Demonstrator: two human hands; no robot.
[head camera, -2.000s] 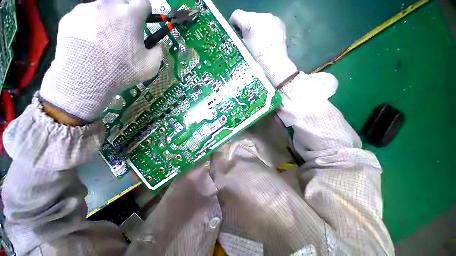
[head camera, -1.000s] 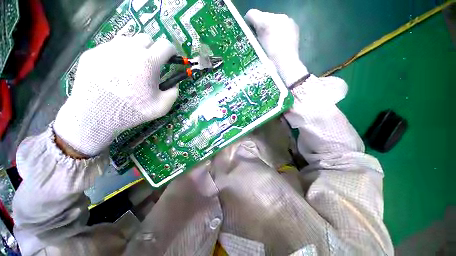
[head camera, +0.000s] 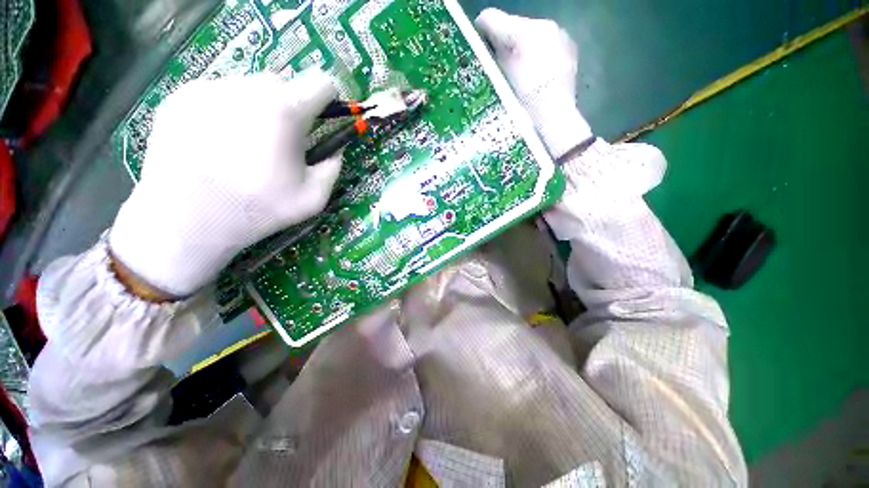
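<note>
A large green circuit board (head camera: 429, 181) with a white border line is held tilted above the bench edge, solder side up. My left hand (head camera: 224, 172), in a white knitted glove, is over the board's left part and closed on the flush cutters (head camera: 357, 119). The cutters have black handles with orange-red near the jaws. Their silver jaws point right, over the board's upper middle; whether they touch it is unclear. My right hand (head camera: 535, 76), also gloved, holds the board's right edge. Its fingertips are partly hidden behind the edge.
A dark green mat (head camera: 657, 57) lies behind the board, edged by yellow tape (head camera: 753, 71). A black object (head camera: 736, 250) lies on the brighter green side table (head camera: 810, 324). Other boards (head camera: 11, 48) and red pads (head camera: 65, 67) are at the far left.
Compared with two seconds ago, the board and both hands are further right in view. The cutters' jaws have moved from the board's top towards its middle. Since one second ago the shifts are small.
</note>
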